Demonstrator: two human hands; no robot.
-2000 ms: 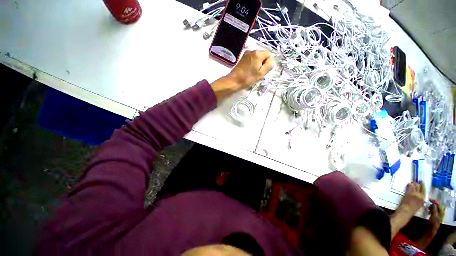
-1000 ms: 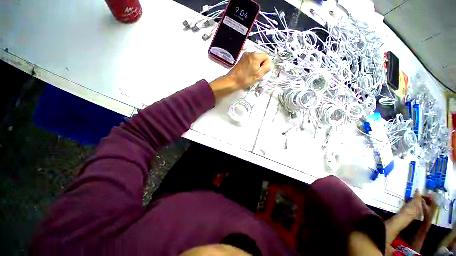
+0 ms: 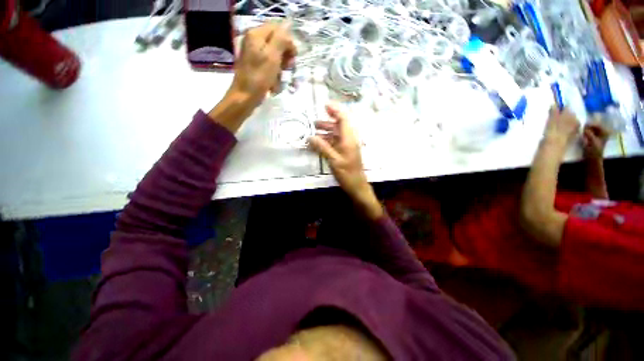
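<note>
My left hand [image 3: 263,62] is closed with bent fingers just right of the red-cased phone [image 3: 210,32]; blur hides whether it holds something. My right hand [image 3: 340,144] is over the table near its front edge, fingers apart, holding nothing visible. A coiled white cable [image 3: 291,130] lies on the table between my hands. A tangled heap of coiled white cables [image 3: 356,63] lies beyond my right hand.
A red flask [image 3: 39,48] is at far left. Metal plug ends [image 3: 161,34] lie left of the phone. A blue-and-white packet [image 3: 496,76] is at right. A neighbour in red [image 3: 600,247] works at right near blue boxes [image 3: 597,86].
The view has turned towards the right. My right hand has come in over the table near the single coil. The left hand is raised slightly beside the phone.
</note>
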